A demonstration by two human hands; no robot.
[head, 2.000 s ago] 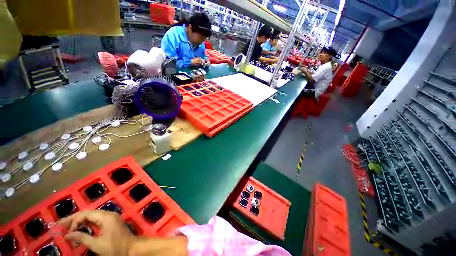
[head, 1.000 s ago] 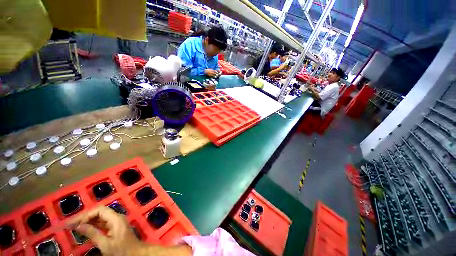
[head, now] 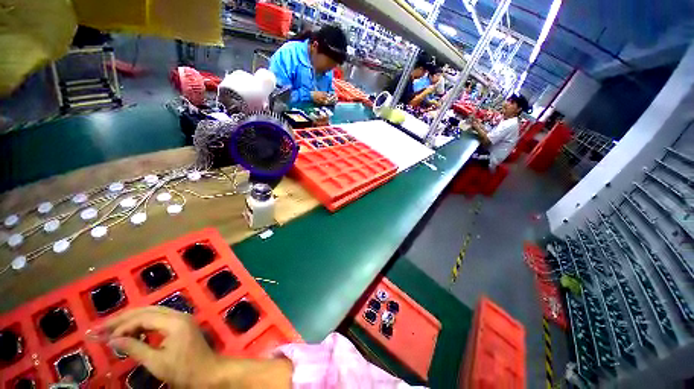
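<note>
A red tray (head: 179,247) lies at the lower left, with dark, glossy rounded-square watch bodies (head: 108,296) in many of its pockets. My right hand (head: 171,346), bare with a pink checked sleeve, is over the tray's lower middle. Its thumb and fingers are bent over a pocket, and a dark unit partly shows below them. The fingertips are blurred, so whether they hold anything cannot be told. My left hand is not in view.
White discs on cables (head: 138,218) lie on a brown board behind the tray. A small bottle (head: 260,209), purple fan (head: 264,146) and stacked red trays (head: 346,171) stand beyond. A lower tray (head: 411,330) holds several units at right. Co-workers sit farther along; yellow sheets hang upper left.
The view has shifted, moving the scene rightward in the picture since the oldest frame. My right hand stays over the same part of the tray, with its fingers slightly changed.
</note>
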